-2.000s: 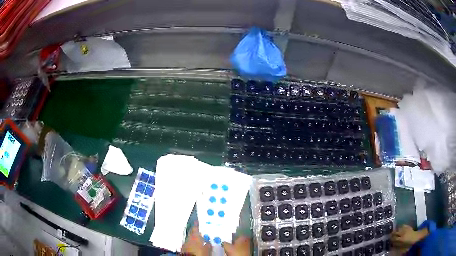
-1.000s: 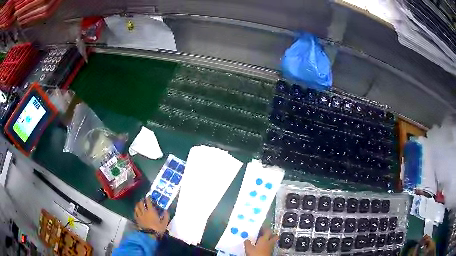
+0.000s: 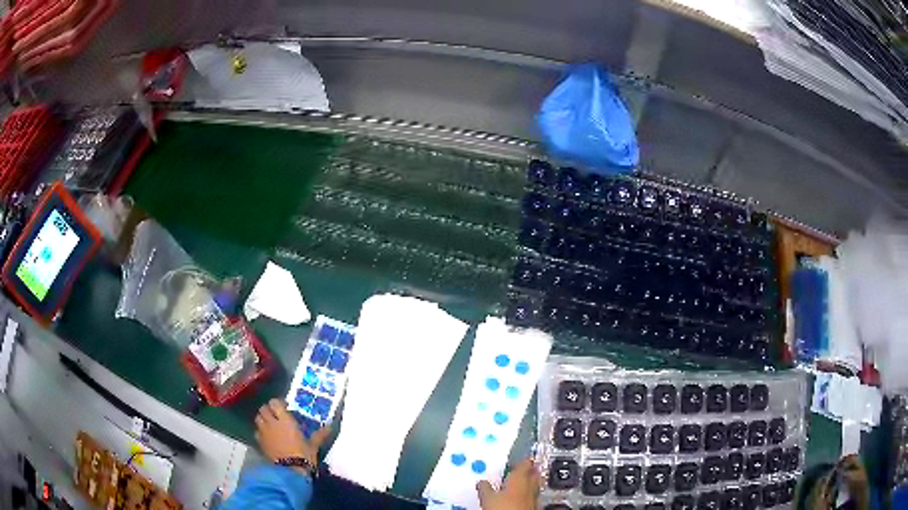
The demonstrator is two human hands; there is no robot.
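A narrow dark blue film sheet lies left of the blank white backing strips. A white sticker sheet with light-blue dots lies right of them. My left hand is at the lower end of the blue film sheet; whether it grips the sheet is not clear. My right hand, cut off by the lower edge, has thumb and fingers apart at the dotted sheet's lower right, beside the near clear tray of black housings. No sticker shows in it.
Behind are an empty clear tray and a filled tray. A red box, white scrap and orange-framed screen are left. A blue bag is at the back. Part of another person's hand shows lower right.
My left hand has moved left from the dotted sheet to the blue film sheet. The dotted sheet, earlier against the blank strips, now lies apart from them. The view has also shifted.
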